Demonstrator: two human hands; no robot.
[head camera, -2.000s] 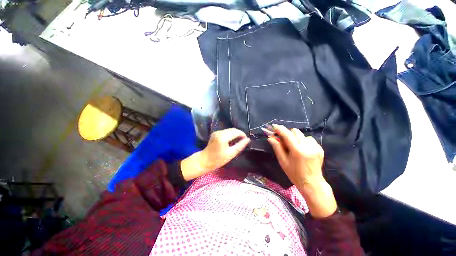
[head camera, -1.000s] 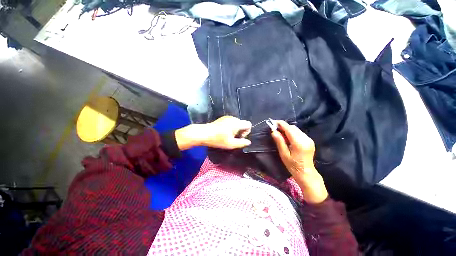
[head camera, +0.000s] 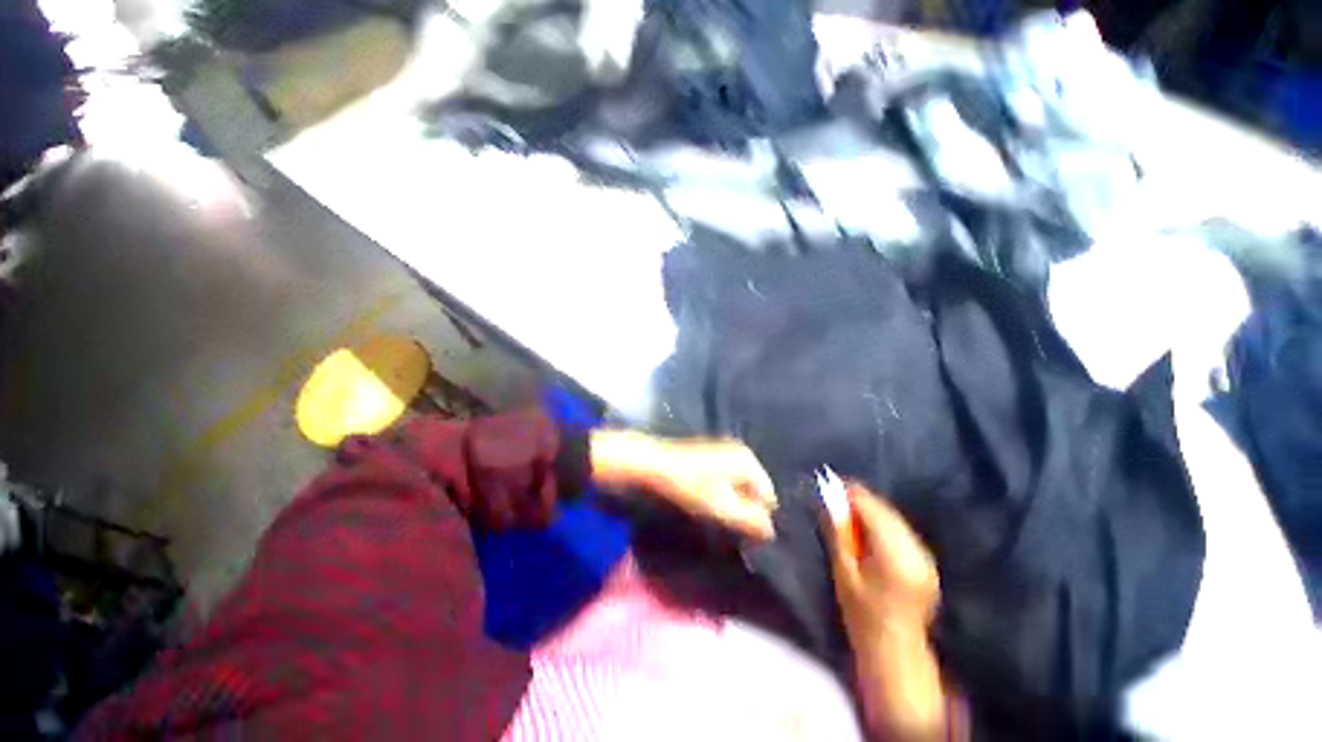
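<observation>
The dark denim jacket (head camera: 812, 341) lies spread over the table's front edge and down towards my lap. The picture is blurred and its pocket stitching is hard to make out. My left hand (head camera: 713, 481) is closed at the jacket's near left part, fingers together on the dark cloth. My right hand (head camera: 884, 558) is a little to the right, shut on the thread snips (head camera: 831, 493), whose pale metal tip points up and away, with an orange-red part showing at the fingers. A gap of dark cloth lies between the two hands.
The white table (head camera: 493, 232) bears a blurred heap of light denim garments (head camera: 870, 181) beyond the jacket. Bluer denim (head camera: 1283, 392) lies at the right. A yellow-topped stool (head camera: 345, 399) stands on the floor at left, near a blue object (head camera: 558, 573).
The view has shifted, so the jacket and hands sit lower and more of the heap shows. My right hand has moved apart from my left, and the snips now show clearly.
</observation>
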